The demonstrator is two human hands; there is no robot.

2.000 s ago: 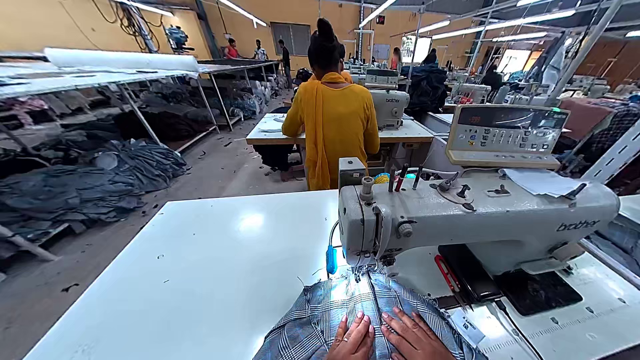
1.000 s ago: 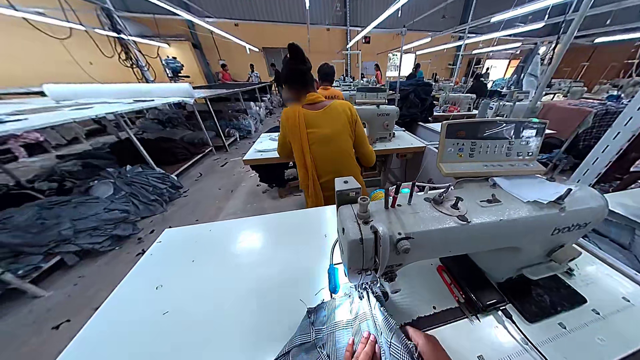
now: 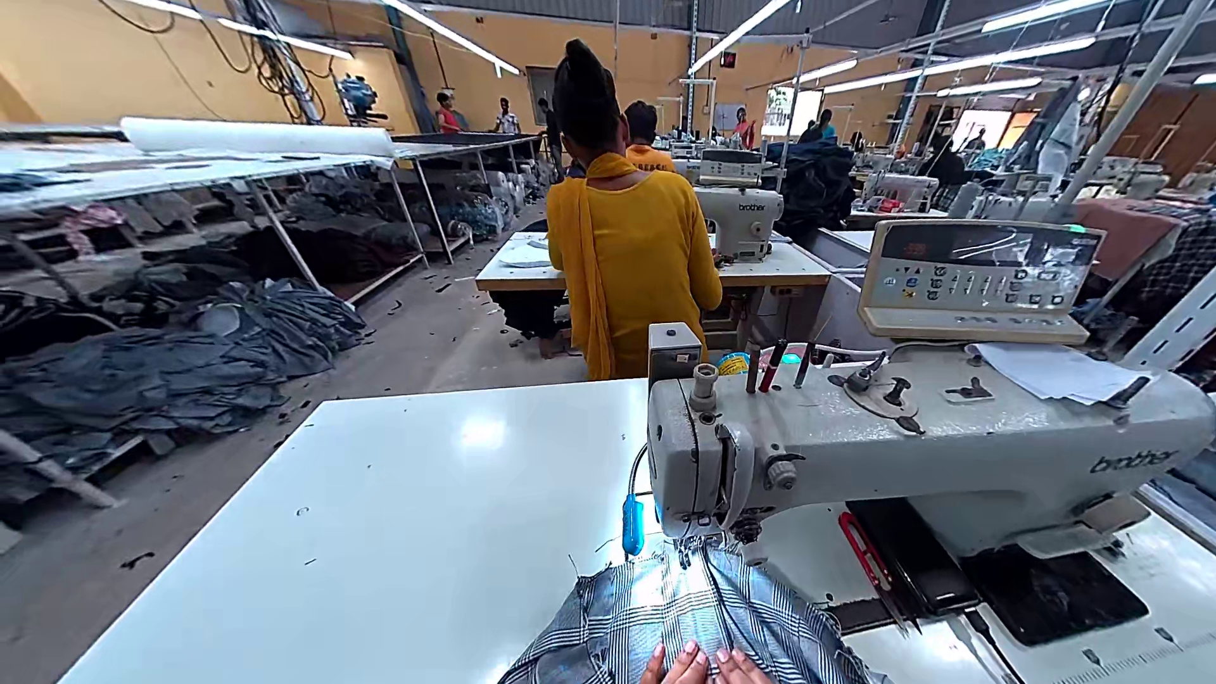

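Grey-and-white plaid fabric (image 3: 627, 622) lies bunched under the presser foot (image 3: 686, 551) of a white Brother industrial sewing machine (image 3: 874, 446). At the bottom edge of the view, my left hand (image 3: 676, 665) rests on this cloth with its fingers pointing at the needle area. My right hand (image 3: 739, 667) lies close beside it, fingertips on the same cloth; most of both hands is cut off by the frame. A lamp lights the fabric near the foot, and a blue plastic piece (image 3: 633, 524) hangs on a cable left of the machine head.
The white tabletop (image 3: 380, 532) extends left. Right of the needle lie red-handled thread snips (image 3: 864, 551), a black phone-like object (image 3: 917, 560) and a cable. A control panel (image 3: 983, 275) stands behind the machine. Ahead, a person in yellow (image 3: 632, 256) sits at another machine; garment piles (image 3: 209, 351) lie left.
The right hand, farther right at the cloth's edge one second ago, is now beside the left hand. The fabric is spread wider to the right than it was then.
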